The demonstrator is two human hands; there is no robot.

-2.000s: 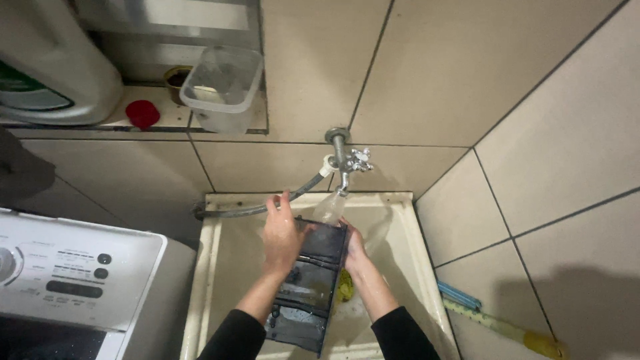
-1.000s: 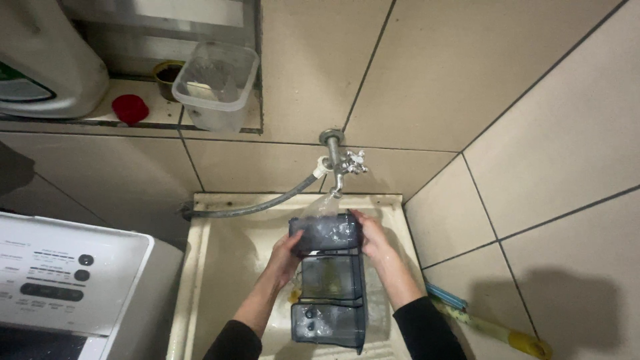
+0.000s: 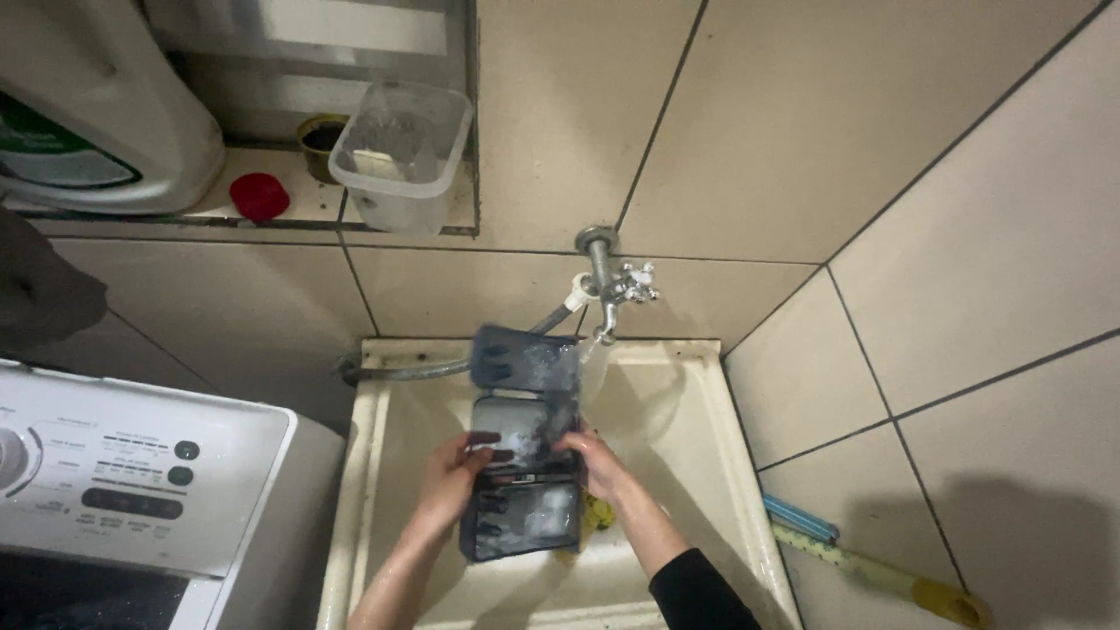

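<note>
A dark translucent plastic tray with three compartments (image 3: 534, 516) is held lengthwise over the cream laundry sink (image 3: 744, 490). My left hand (image 3: 451, 481) grips its left edge, thumb inside the middle compartment. On the opposite edge, my right hand (image 3: 599, 464) holds it beside the same compartment. Water runs from the metal tap (image 3: 605, 324) at the tray's upper right corner. Wet patches and whitish foam or water show in the compartments. Something yellow (image 3: 598, 514), partly hidden, lies in the sink behind the tray.
A grey hose (image 3: 411, 373) runs from the tap to the left wall. At left stands a white washing machine (image 3: 227, 490). The ledge holds a large jug (image 3: 175, 131), a red cap (image 3: 259, 197) and a clear plastic tub (image 3: 402, 188). Blue (image 3: 801, 518) and yellow (image 3: 875, 569) handles lie right.
The three-compartment tray has moved up and left relative to the sink and tap. Both hands have shifted from its upper end to its middle.
</note>
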